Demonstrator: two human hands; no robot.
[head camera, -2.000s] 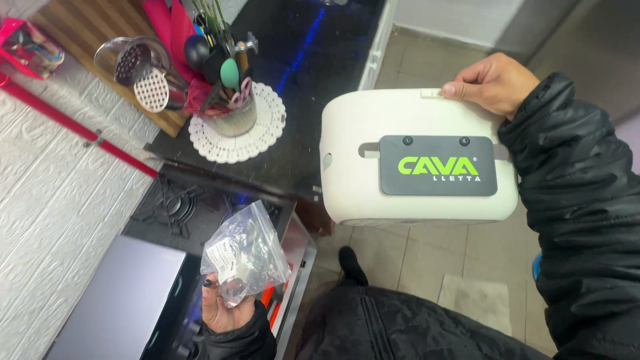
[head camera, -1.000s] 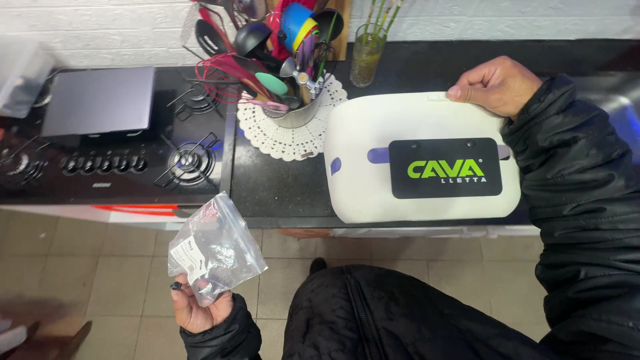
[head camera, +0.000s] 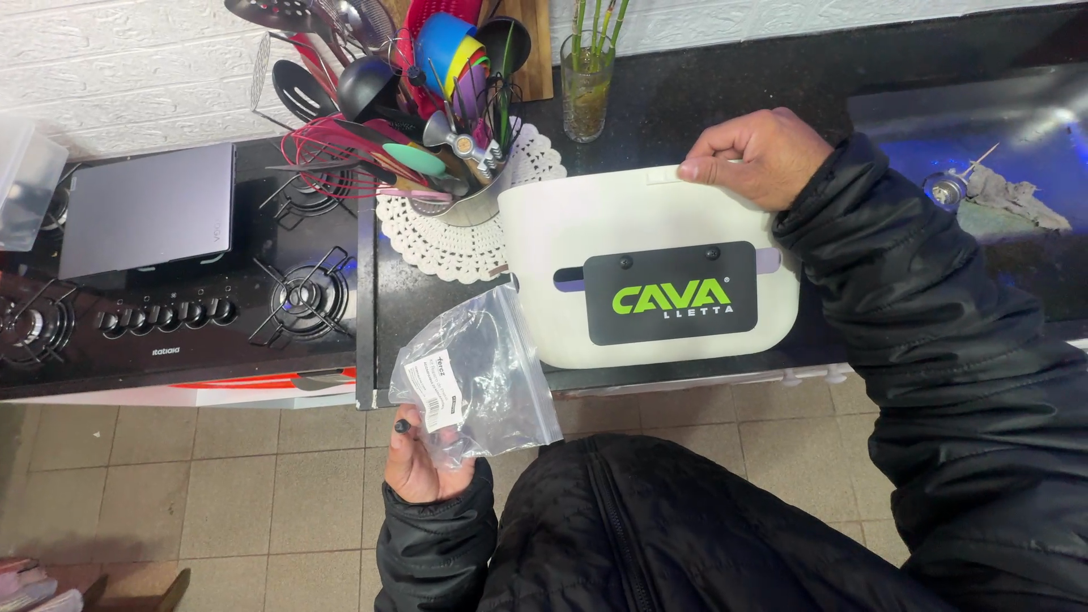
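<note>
My right hand (head camera: 761, 159) grips the top edge of a white, round-cornered plastic panel (head camera: 544, 229), held at the front of the black countertop. A black plate (head camera: 671, 293) with green and white lettering is fixed on the panel by two dark screws, over a long slot. Low at the centre left, my left hand (head camera: 425, 459) holds a clear zip bag (head camera: 497, 382) bearing a white label. A small black part (head camera: 402, 426) sits at its fingertips. The bag's upper right side comes close to the panel's lower left corner; whether they touch, I cannot tell.
Behind the panel, a metal pot of utensils (head camera: 484, 200) stands on a crocheted doily (head camera: 425, 251), near a glass with green stems (head camera: 586, 98). A closed laptop (head camera: 149, 208) lies on the gas cooktop (head camera: 255, 331) at left. A steel sink (head camera: 1011, 119) holds a crumpled cloth (head camera: 1011, 195).
The view has swung from a slanted angle to face the counter and cooktop squarely. Both hands keep their hold on the panel and the bag.
</note>
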